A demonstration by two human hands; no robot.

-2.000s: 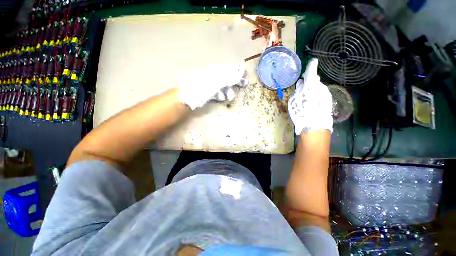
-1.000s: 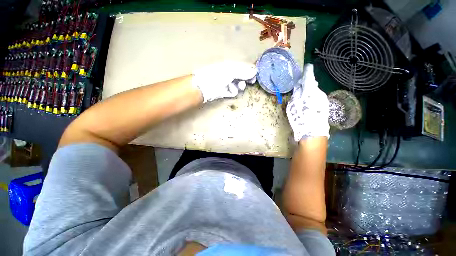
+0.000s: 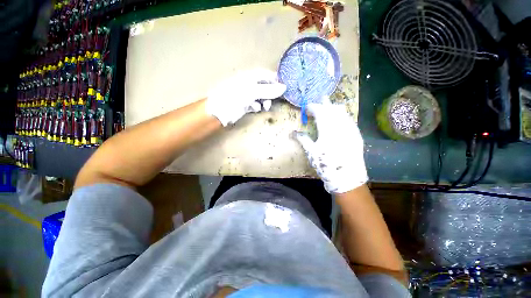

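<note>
The round paste dish (image 3: 310, 71) stands on the stained cream board (image 3: 192, 52), filled with streaky blue-grey paste. A thin stick with a bright blue end (image 3: 304, 115) sticks out of the dish towards me. My left hand (image 3: 245, 97), in a white glove, is at the dish's left side, its fingers curled and the thumb near the rim; whether it touches the rim is unclear. My right hand (image 3: 336, 144), in a smudged white glove, is below and right of the dish, thumb and fingers apart on either side of the blue end.
Loose copper strips (image 3: 317, 16) lie at the mat's far edge. A round pot with silvery bits (image 3: 407, 113) and a round wire grille (image 3: 428, 43) are at right, beside a black box with a red light. Rows of boards (image 3: 64, 99) with yellow blocks fill the left.
My right hand has moved from the dish's right side to below it, near the blue end. The stick now stands more upright in view. My left hand stays at the dish's left. The view has shifted.
</note>
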